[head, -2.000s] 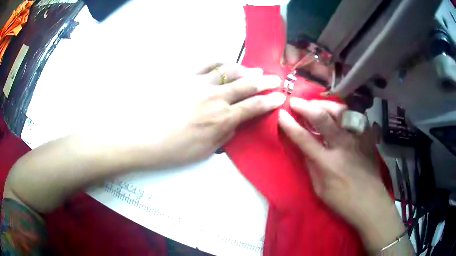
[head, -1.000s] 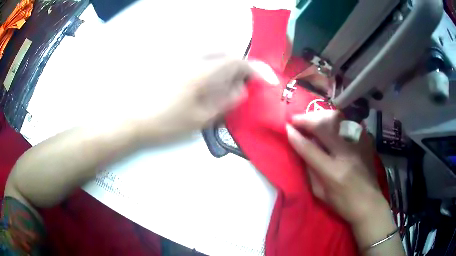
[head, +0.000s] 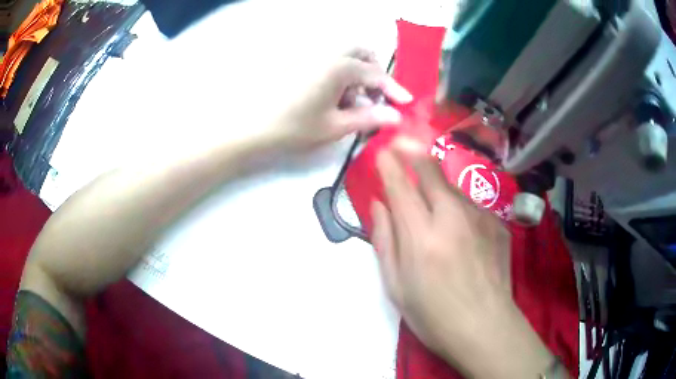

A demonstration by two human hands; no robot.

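Note:
A red logo panel (head: 480, 184) with a white triangle-in-circle emblem lies under the sewing machine head, right of the presser foot (head: 442, 148). A red strip (head: 419, 63) runs up from the foot area. My left hand (head: 333, 100) is at the strip's left edge, thumb and index finger close together at the cloth; whether they pinch it is unclear. My right hand (head: 437, 244) is blurred and lies palm down over the red cloth, fingers spread a little, left of the emblem. It hides much of the cloth below the foot.
The machine head (head: 593, 81) stands at the right with a pale knob (head: 528, 208). A grey-framed cutout (head: 332, 215) shows left of the cloth. Red cloth hangs over the front edge. A dark cloth (head: 178, 15) lies at the back, orange cloth (head: 26, 33) far left.
My right hand has moved left off the emblem, which now shows fully. My left hand has lifted from beside the foot and moved up along the strip. The view has shifted slightly.

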